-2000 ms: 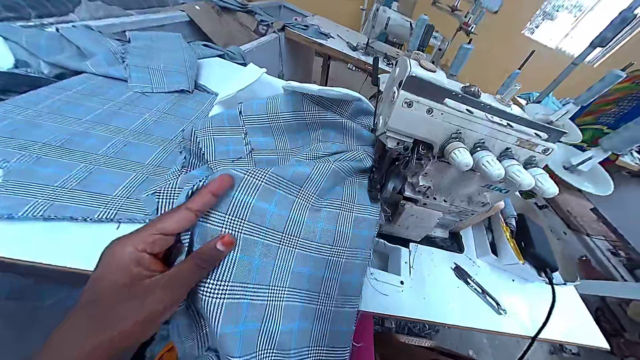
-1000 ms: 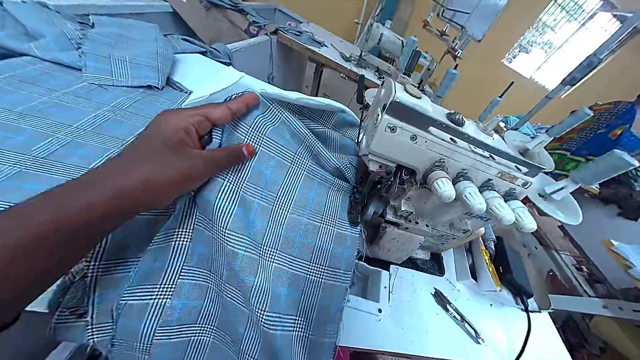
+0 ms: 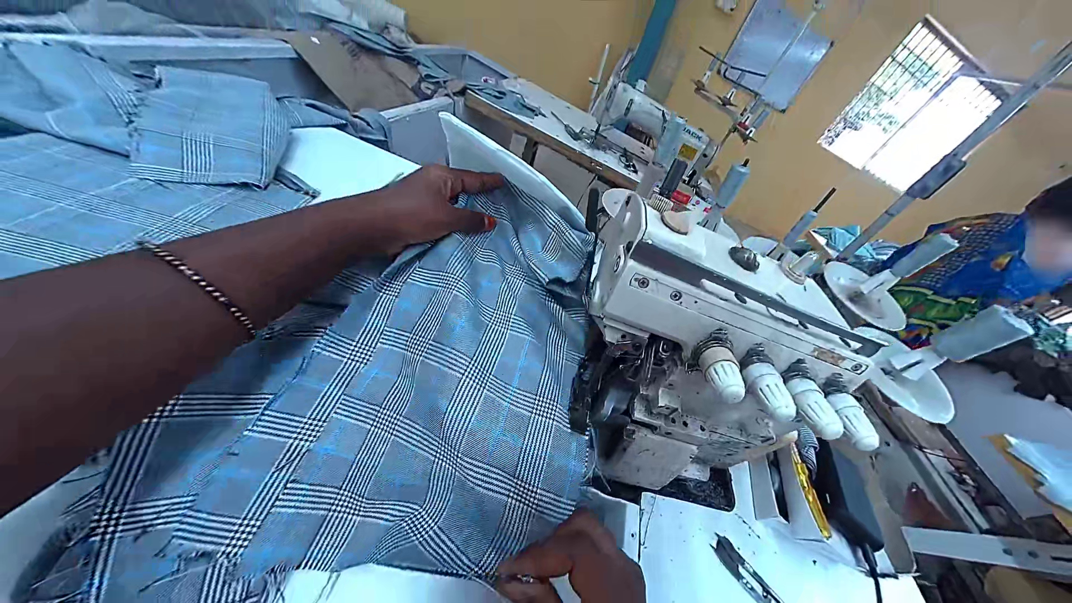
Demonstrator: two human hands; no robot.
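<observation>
A grey-blue checked fabric piece (image 3: 435,394) lies over the white table, its right edge against the front of a white overlock sewing machine (image 3: 720,285). My left hand (image 3: 435,205) grips the far part of this fabric between thumb and fingers, beside a raised white fabric edge (image 3: 511,163). At the near edge, my right hand (image 3: 578,561) pinches the fabric's corner, close to the machine's lower left; its lower part is cut off by the frame. The fabric by the needle area is partly hidden by the machine.
More checked fabric (image 3: 201,126) lies at the left. Thread snips (image 3: 745,569) rest on the table right of my right hand. A second sewing machine (image 3: 653,126) stands on a table behind. A person in patterned clothing (image 3: 963,251) is at the far right. Thread cones stand behind the overlock machine.
My left hand has moved away from me along the fabric, toward its far edge. My right hand, not seen in the earlier frames, now shows at the near edge.
</observation>
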